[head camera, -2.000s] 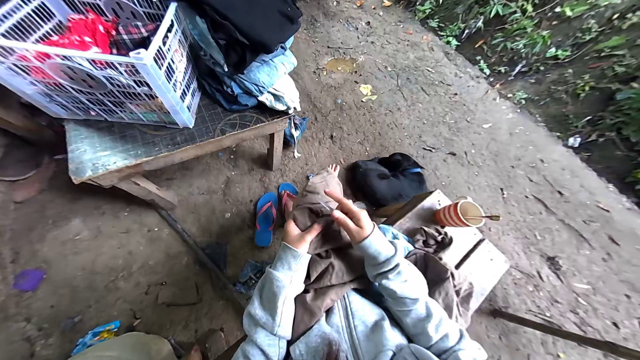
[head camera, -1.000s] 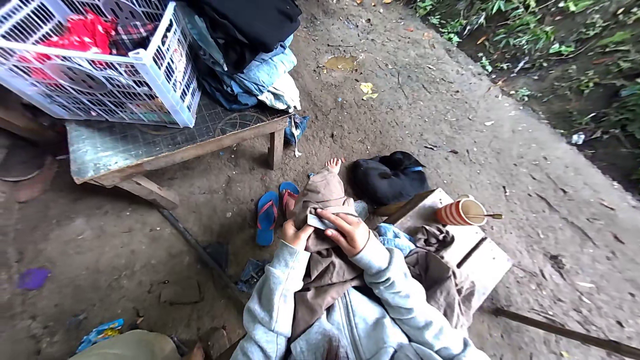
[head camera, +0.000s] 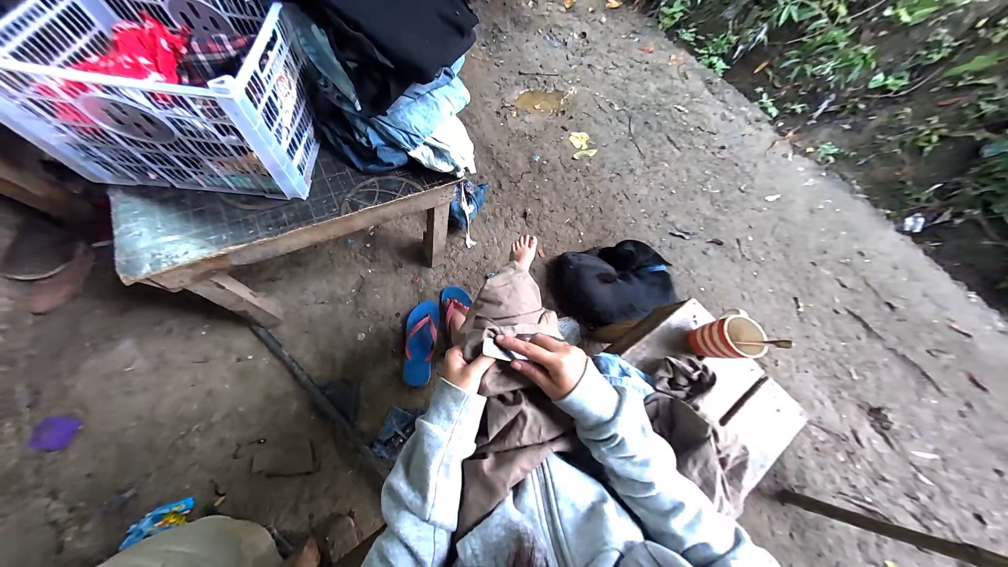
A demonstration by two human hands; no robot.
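Brown cloth (head camera: pixel 512 441) lies over my lap and leg, with a bare foot beyond it. On the cloth, a small white flat piece (head camera: pixel 502 349) sits between my hands; what it is I cannot tell. My left hand (head camera: pixel 466 370) grips the cloth at the piece's left edge. Fingers of my right hand (head camera: pixel 551 364) rest on the piece and on the cloth from the right side. More brown cloth (head camera: pixel 701 441) hangs over the wooden bench at my right.
A plastic crate (head camera: pixel 268 118) of clothes and a clothing pile (head camera: pixel 394 94) stand on a low table (head camera: pixel 339 228). Blue flip-flops (head camera: pixel 421 342) and a curled-up black dog (head camera: pixel 614 283) are on the ground. A striped cup (head camera: pixel 720 337) stands on the wooden bench (head camera: pixel 776 417).
Two seconds ago my hands were higher, holding the cloth raised with fingers spread. They have come down onto it, and the white piece now shows between them.
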